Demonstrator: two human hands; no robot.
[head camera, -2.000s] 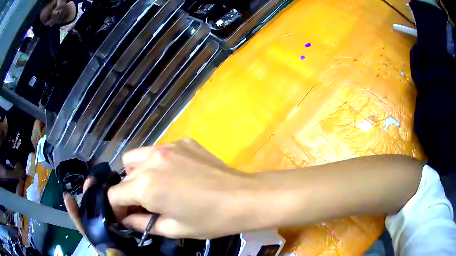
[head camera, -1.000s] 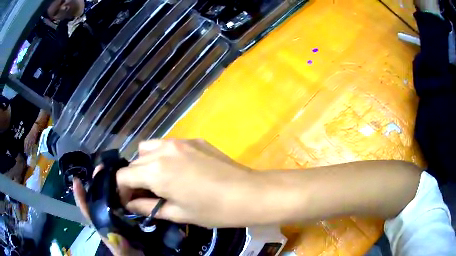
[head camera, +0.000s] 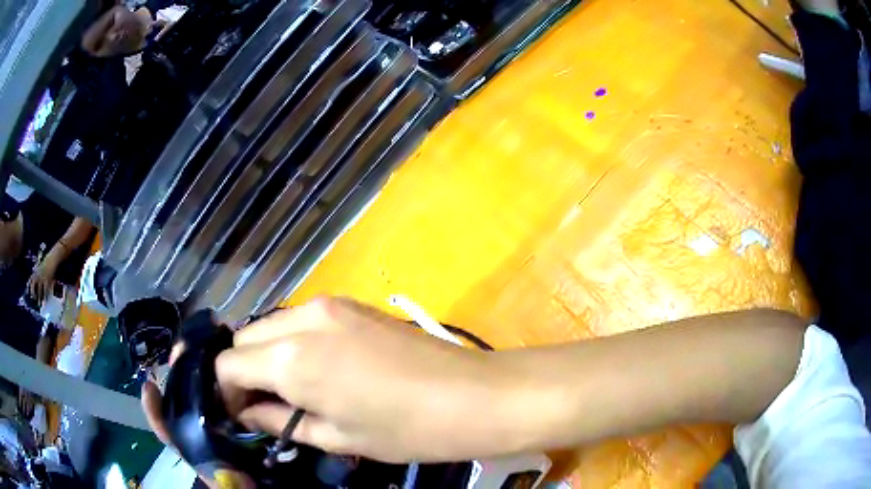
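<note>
A rounded black head shell (head camera: 191, 392) is at the lower left. My left hand (head camera: 158, 411) is mostly hidden behind it and grips it, with fingertips showing at its left edge and a yellow-tipped digit below. My right hand (head camera: 334, 377) reaches across from the right with its fingertips inside the shell's open side, hiding what they touch. A thin dark tool (head camera: 289, 430) sticks out below the right fingers. A white body (head camera: 511, 473) with a dark label and a black part beside it show partly under my right forearm, cut off by the bottom edge.
Ribbed clear blister trays (head camera: 277, 162) stand beyond my hands. A white stick (head camera: 425, 320) and a black cable lie just beyond my right wrist on the yellow-orange sheeting (head camera: 497, 220). A black cup-shaped part (head camera: 150, 329) is at left. Other people are at upper left and right.
The white stick and black cable now show above my right wrist. The white body shows a little less at the bottom edge. Both hands stay at the shell, with small shifts.
</note>
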